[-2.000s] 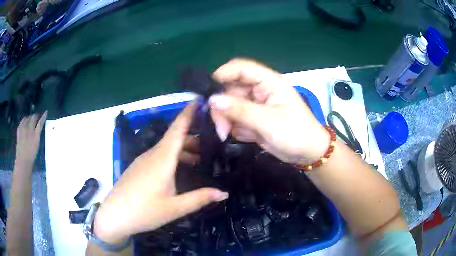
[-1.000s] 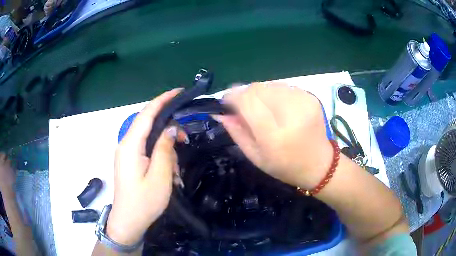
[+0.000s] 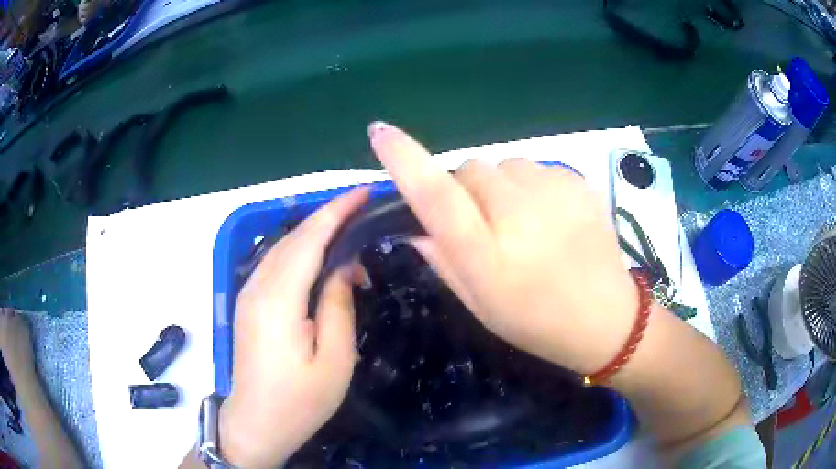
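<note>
A black curved headband (?) (image 3: 371, 223) is held over the blue parts tub (image 3: 223, 275), which is full of black pieces. My left hand (image 3: 298, 334) holds its left side, with the thumb inside the curve. My right hand (image 3: 527, 247) is at its upper right end, index finger stretched out; the palm and back of the hand hide that end. The band is blurred. Two short black end housings (?) (image 3: 163, 352) lie on the white work sheet (image 3: 115, 311) left of the tub.
More black bands (image 3: 151, 137) lie on the green conveyor belt (image 3: 302, 101). Right of the tub are a pale phone (?) (image 3: 642, 206), aerosol can (image 3: 744, 128), blue cap (image 3: 723, 245), dark pliers (?) (image 3: 757, 339) and fan (image 3: 820, 293). Another person's arm (image 3: 37, 394) shows at lower left.
The band has dropped lower over the tub and both hands have shifted slightly right. My right index finger now points up and left. Bands on the belt have moved slightly right.
</note>
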